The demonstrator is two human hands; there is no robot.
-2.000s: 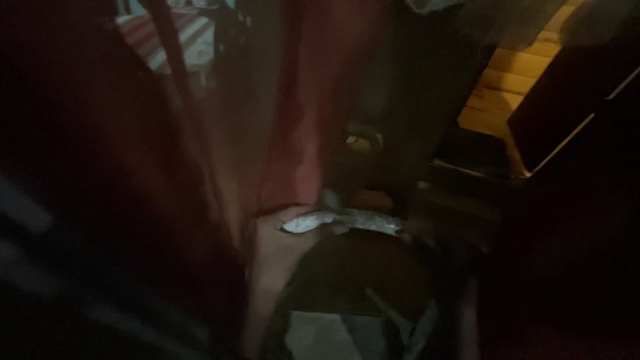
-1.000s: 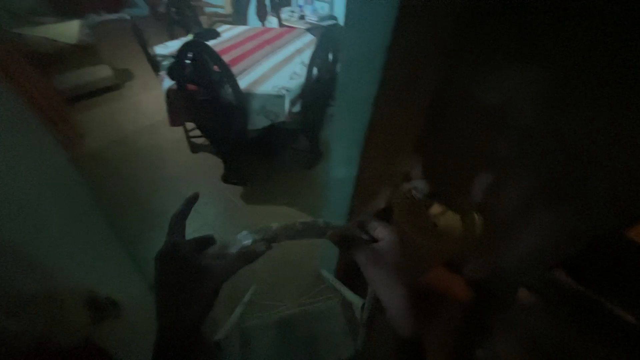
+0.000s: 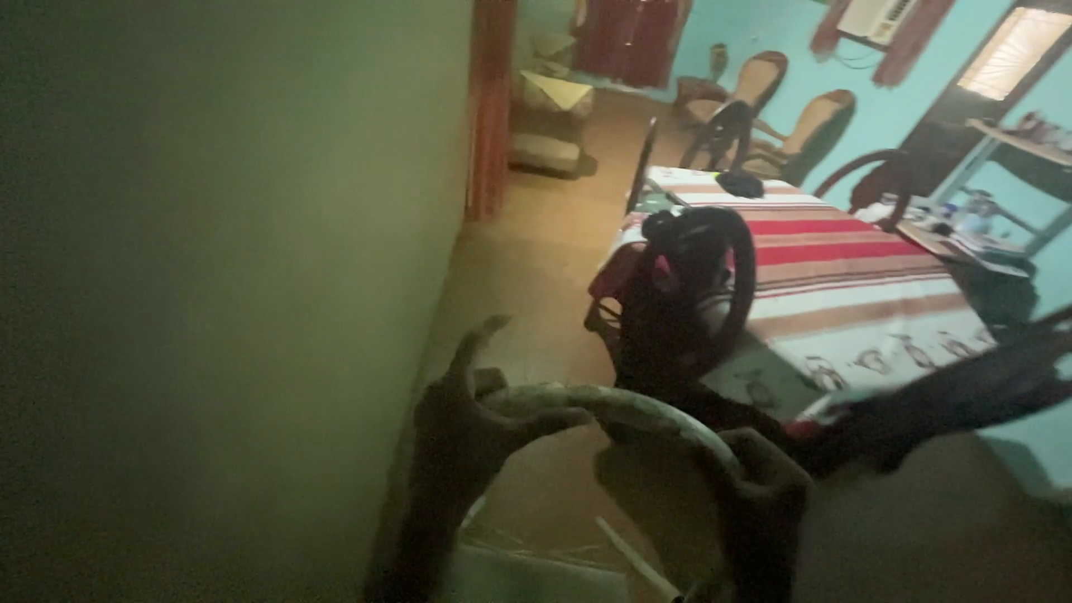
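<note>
A pale curved handle arches between my two hands at the lower middle. My left hand has its fingers around the handle's left end, with one finger raised. At the other end, my right hand grips the handle near its right bend. Below the handle are a pale flat surface and a thin pale stick-like piece; the dark picture does not settle what they belong to. Both hands are dim and in shadow.
A wall fills the left side. Ahead right stands a table with a striped cloth, dark chairs around it. A person is at the near chair. Wicker-backed chairs stand farther back. Tiled floor runs between wall and table.
The view has swung far to the room with the table, which now looks nearer. My hands remain at the curved handle, as one second ago.
</note>
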